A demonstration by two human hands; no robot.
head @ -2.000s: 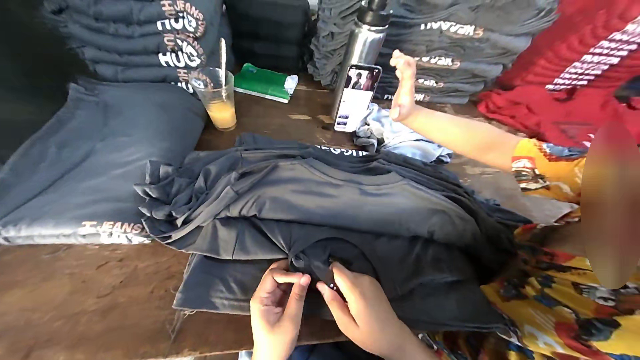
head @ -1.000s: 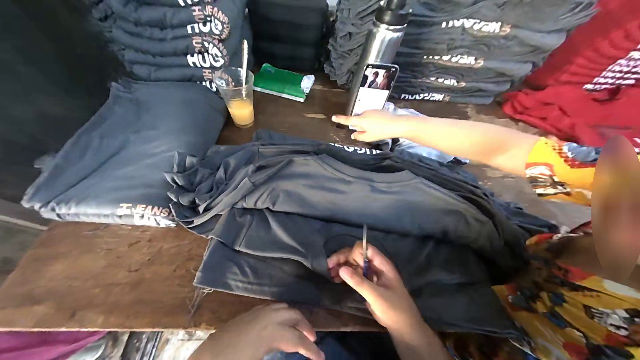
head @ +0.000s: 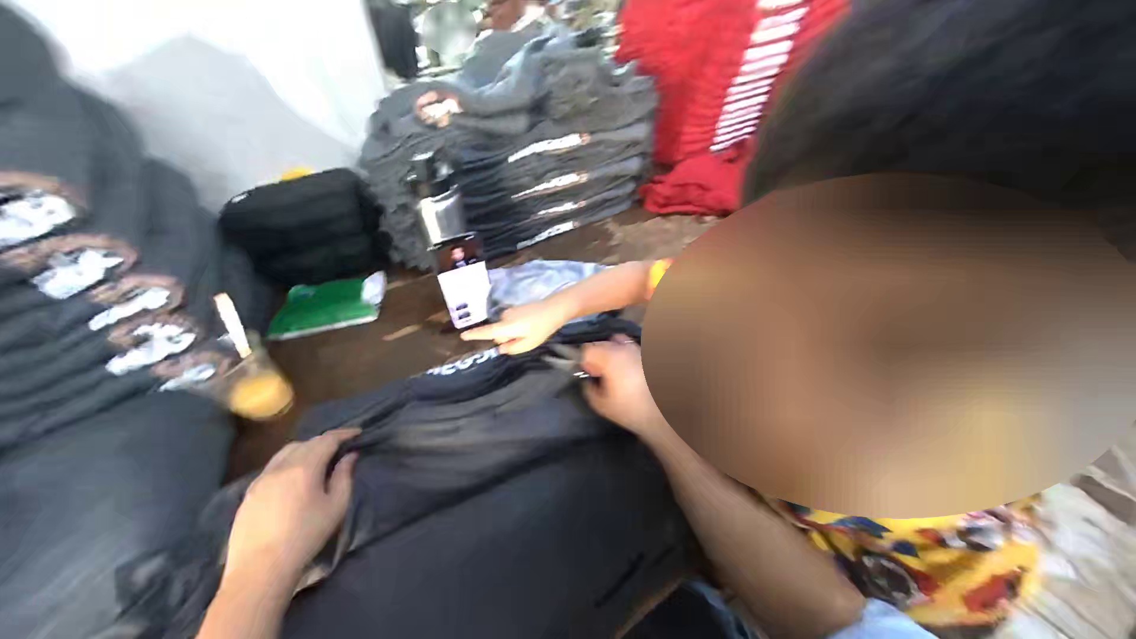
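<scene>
A dark grey garment (head: 497, 497) lies spread in front of me on a wooden table. My left hand (head: 297, 497) grips its left side, thumb and fingers pinching the cloth. Near the garment's far right edge, my right hand (head: 617, 382) is closed on the fabric, with something small and shiny at its fingers that is too blurred to name. White print shows on dark cloth just beyond the garment. Another person's hand (head: 524, 328) points beside a smartphone (head: 464, 288), which leans upright against a metal bottle (head: 439, 209).
Folded dark shirts (head: 80, 293) rise at left, beside a glass of orange drink (head: 259, 390) with a spoon-like handle. A green packet (head: 327, 306), a black stack (head: 302, 222), grey shirts (head: 568, 151) and red garments (head: 688, 80) stand behind. Another person in yellow patterned clothing (head: 932, 559) leans close at right.
My hands have moved from the garment's near edge to its left side and far right. The pointed tool seen in my right hand one second ago is no longer distinct. The view has shifted strongly.
</scene>
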